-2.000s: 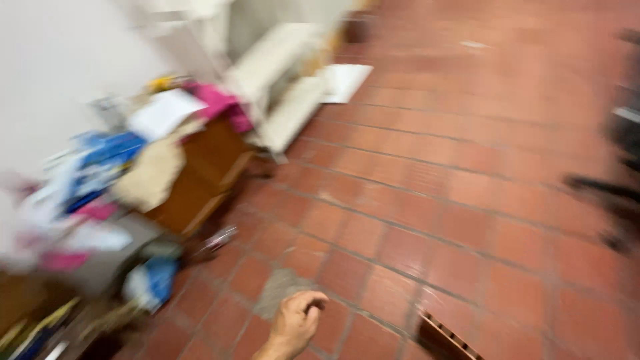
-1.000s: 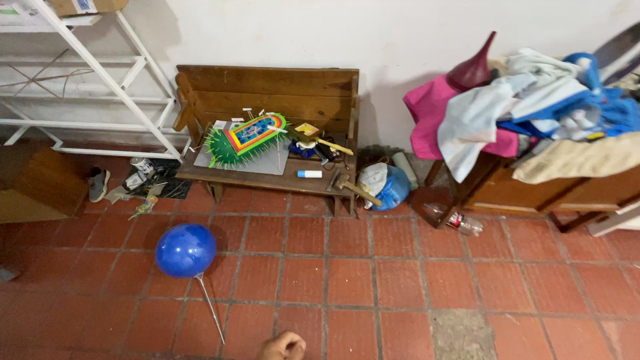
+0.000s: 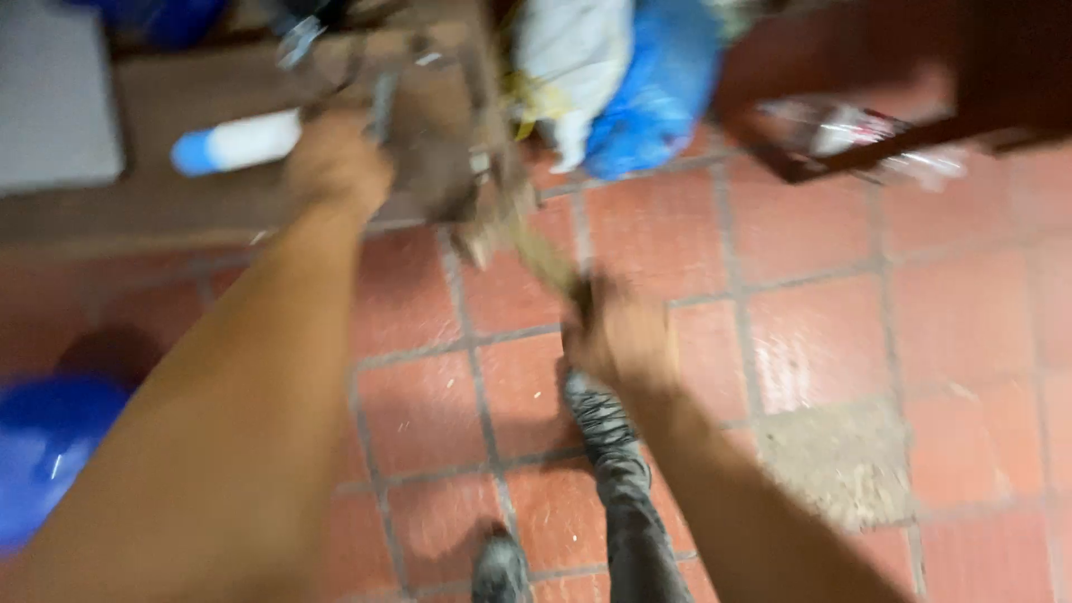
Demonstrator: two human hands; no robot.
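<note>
My left hand (image 3: 339,159) is over the wooden bench seat (image 3: 209,197), right beside a white tube with a blue cap (image 3: 239,142). Blur hides its fingers, so I cannot tell whether it holds anything. Lower and to the right, my right hand (image 3: 620,335) is closed around the dark end of a wooden-handled tool (image 3: 544,255). The tool's other end reaches up to the bench's right corner, where its head is too blurred to make out. A thin grey metal object (image 3: 383,105) lies on the seat just right of my left hand.
A grey flat panel (image 3: 54,100) rests on the bench at left. White (image 3: 574,50) and blue plastic bags (image 3: 657,92) sit beside the bench; a clear plastic bottle (image 3: 863,134) lies further right. A blue balloon (image 3: 50,452) is at lower left. My shoes (image 3: 599,414) stand on tiles.
The view has moved in close to the bench. Both arms now reach forward, where one hand showed before. My right hand has taken hold of the wooden handle that stuck out at the bench's corner.
</note>
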